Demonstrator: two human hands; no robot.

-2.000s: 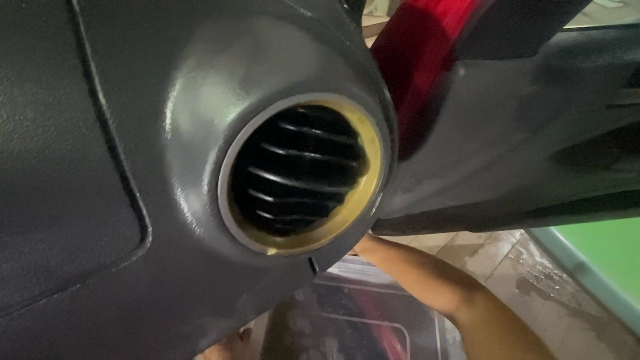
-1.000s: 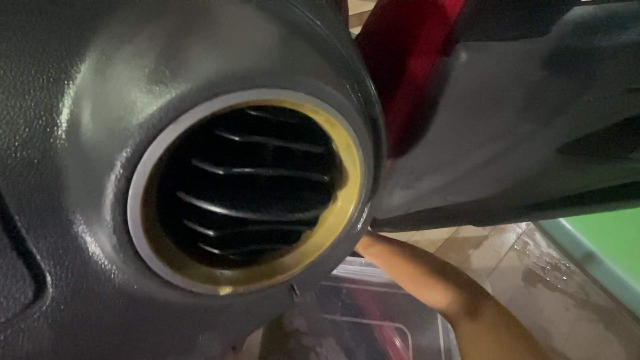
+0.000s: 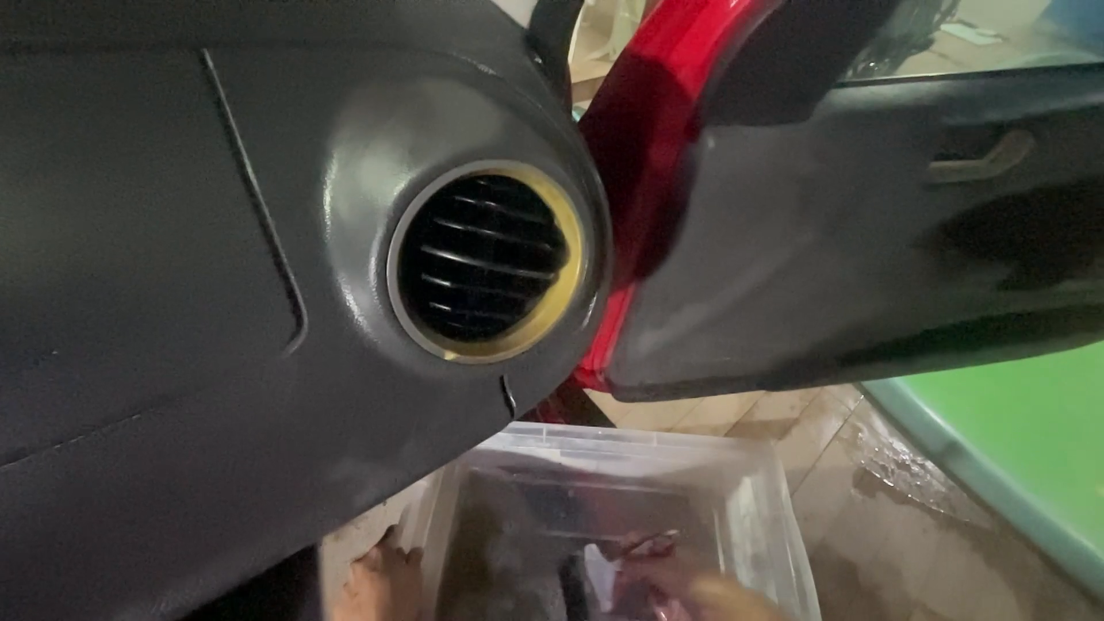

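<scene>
A round air vent [image 3: 483, 259] with black slats sits in a dark dashboard panel [image 3: 155, 216]; yellowish material lines its ring, mostly on the right and lower sides. Below the panel stands a clear plastic bin [image 3: 604, 440]. My left hand [image 3: 382, 576] is at the bottom, just beside the bin's left wall, with its fingers bent; whether it grips anything is unclear. Blurred by motion, my right hand [image 3: 703, 591] is over the inside of the bin, at small reddish, white and dark items [image 3: 604, 573]. Its fingertips and any hold on them cannot be made out.
An open car door with a dark inner panel [image 3: 776, 241] and a red painted edge [image 3: 614, 323] fills the right side. Tiled floor [image 3: 828, 483] lies beyond the bin, with clear plastic film [image 3: 906, 466] beside a green surface with a grey edge [image 3: 1018, 414].
My right arm has drawn back from the underside of the dashboard near the vent, down to the bin. More of the bin and my left hand show as the view has shifted.
</scene>
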